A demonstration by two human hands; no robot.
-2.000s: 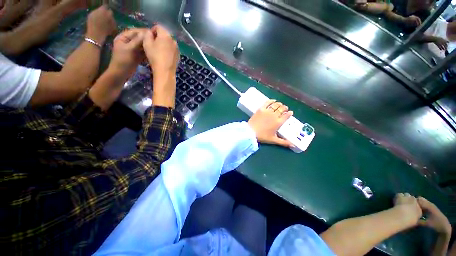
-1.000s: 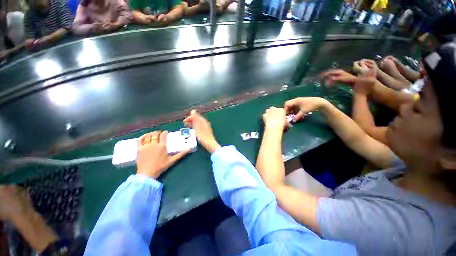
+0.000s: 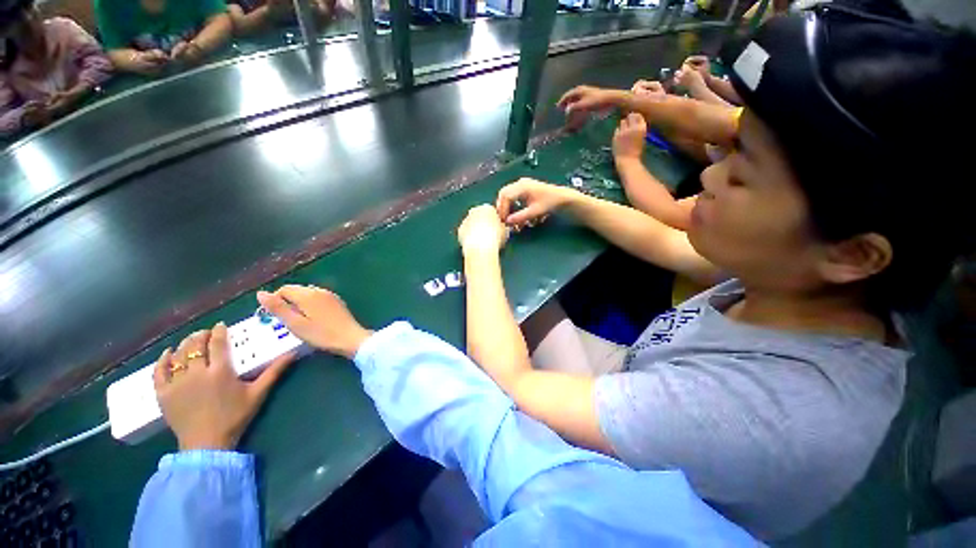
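Note:
A white power strip [image 3: 252, 345] lies on the green bench, with a white cord [image 3: 64, 450] leaving its left end. My left hand [image 3: 203, 391] lies over the strip's middle and holds it, thumb along the near side. My right hand [image 3: 310, 318] is over the strip's right end, fingertips at a small dark-faced square unit [image 3: 264, 316] that is mostly hidden. Whether the fingers grip the unit cannot be told.
Two small white-silver units [image 3: 433, 287] lie right of my right hand. A neighbour's hands [image 3: 501, 219] work beyond them. A dark tray [image 3: 37, 508] is at the lower left. The dark conveyor [image 3: 214, 171] runs behind the bench, with a green post [image 3: 528, 80].
The view has turned to the right, so the strip shows further left. My right hand, beside the strip's right end one second ago, is now over the unit there. My left hand stays on the strip.

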